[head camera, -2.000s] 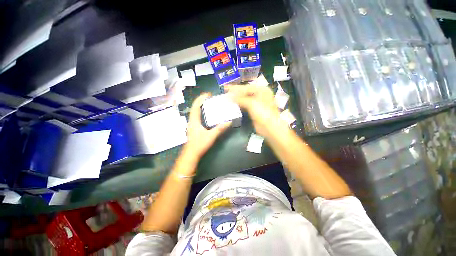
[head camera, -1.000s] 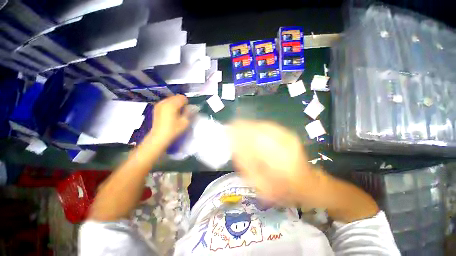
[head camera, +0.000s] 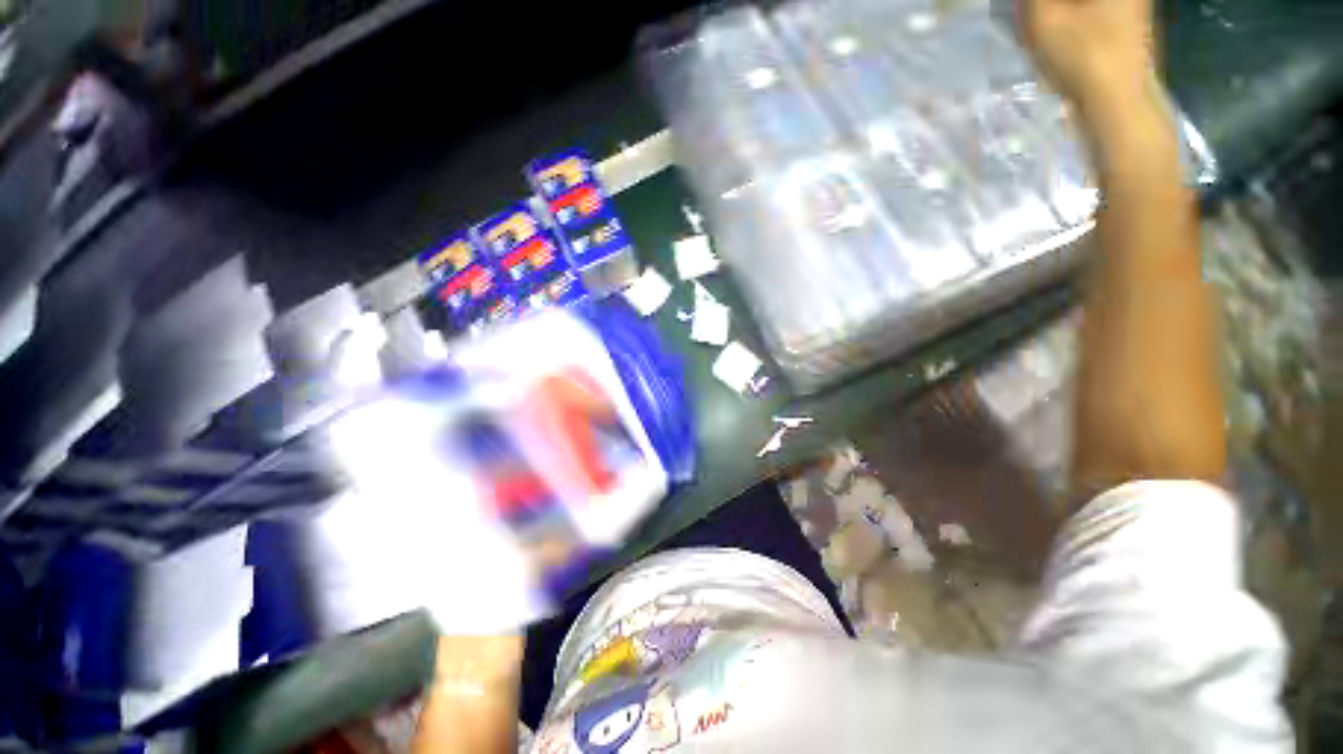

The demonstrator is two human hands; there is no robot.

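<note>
A blurred open retail box (head camera: 567, 457), blue, white and red, is in front of me at left centre, its white flap spread toward the lower left. My left hand (head camera: 479, 656) holds it from below; only the wrist area shows and the fingers are hidden behind the box. My right hand (head camera: 1087, 37) is at the top right, by the far right part of the blister tray stack (head camera: 884, 192), partly cut off by the picture's top edge. Its fingers are not clear. The clear trays hold pale bagged devices in pockets.
Closed blue boxes (head camera: 516, 251) stand in rows at the far bench edge. White paper scraps (head camera: 710, 315) lie between them and the trays. Open box stock with white flaps (head camera: 192, 346) leans at left. Scraps litter the floor (head camera: 869, 530).
The white item between my hands is gone from there. An open box is now in front of my left hand, and my right hand has moved away to the trays. The view has turned right.
</note>
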